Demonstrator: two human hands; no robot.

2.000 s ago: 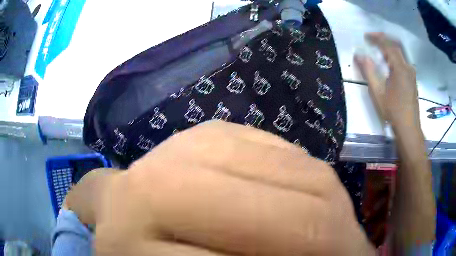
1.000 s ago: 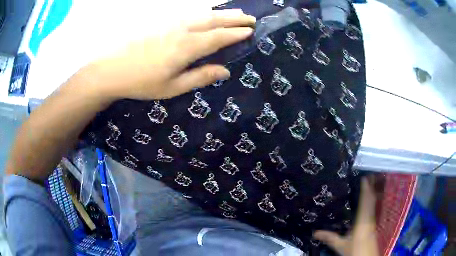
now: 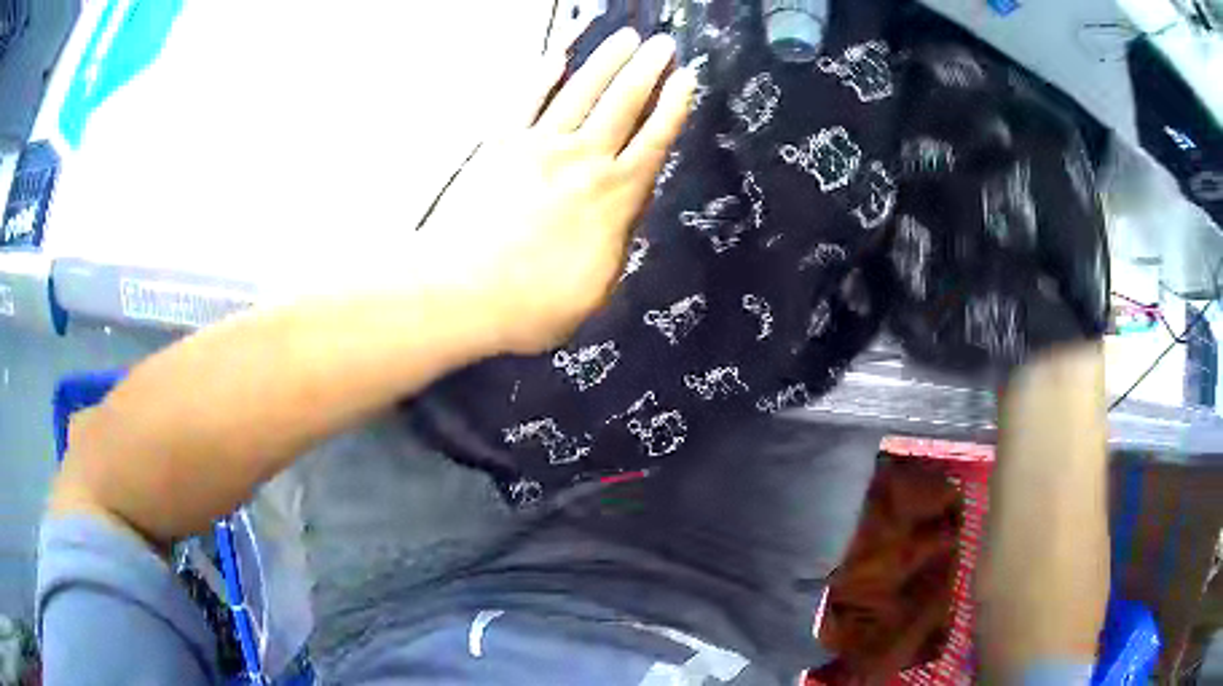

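Note:
The printed fabric panel (image 3: 751, 228), black with white outlined animal figures, lies bunched on the white table and hangs over its front edge. My left hand (image 3: 577, 188) lies flat on the panel's left part, fingers extended toward the grey cylindrical fitting (image 3: 795, 30). My right forearm reaches up to the panel's right part, which is lifted and motion-blurred. My right hand is hidden behind or under this cloth, so its grip cannot be seen. The needle area is covered by cloth and cut off at the top edge.
The red plastic basket (image 3: 968, 536) with reddish-brown contents stands right of the lap. A blue basket (image 3: 83, 391) is at the left, partly behind my arm. A dark control box (image 3: 1180, 121) is at the upper right. Small snips (image 3: 1137, 316) and a cord lie at the right.
The panel's right part has been raised from the lap and spread rightward over the table. My right hand has moved up from beside the lap. My left hand has turned, its fingers pointing more upward.

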